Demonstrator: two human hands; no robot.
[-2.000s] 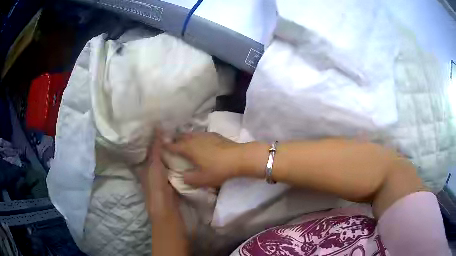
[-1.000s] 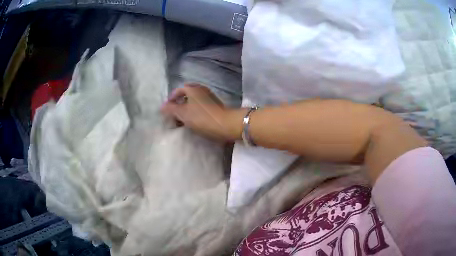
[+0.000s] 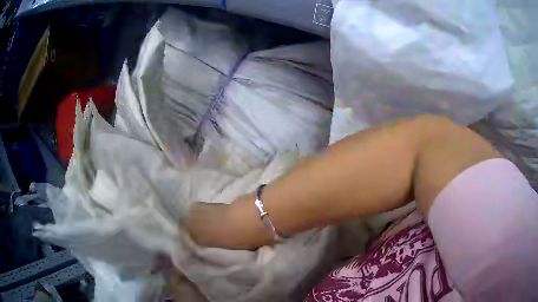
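Note:
A loose heap of cream cloth (image 3: 133, 177) lies crumpled in front of me on the left. My right hand (image 3: 206, 225) reaches across from the right and grips a fold of it, with the fingertips hidden in the cloth. My left hand (image 3: 172, 280) is low near the bottom edge, blurred and mostly covered by cloth, so its fingers do not show. Behind the heap lies a pale cloth bundle (image 3: 277, 97), gathered by a thin purple cord (image 3: 221, 91).
The table's grey front edge (image 3: 265, 13) runs along the top. White cloth (image 3: 413, 59) hangs over it at the upper right, beside pale quilted cloth (image 3: 522, 53). A red object (image 3: 74, 121) is at the left. Grey slotted strips (image 3: 44, 271) are at the lower left.
My right hand has moved down towards my lap with the cream cloth. The cloth has shifted down, and the corded bundle behind it now shows. My left hand is partly back in view, low down.

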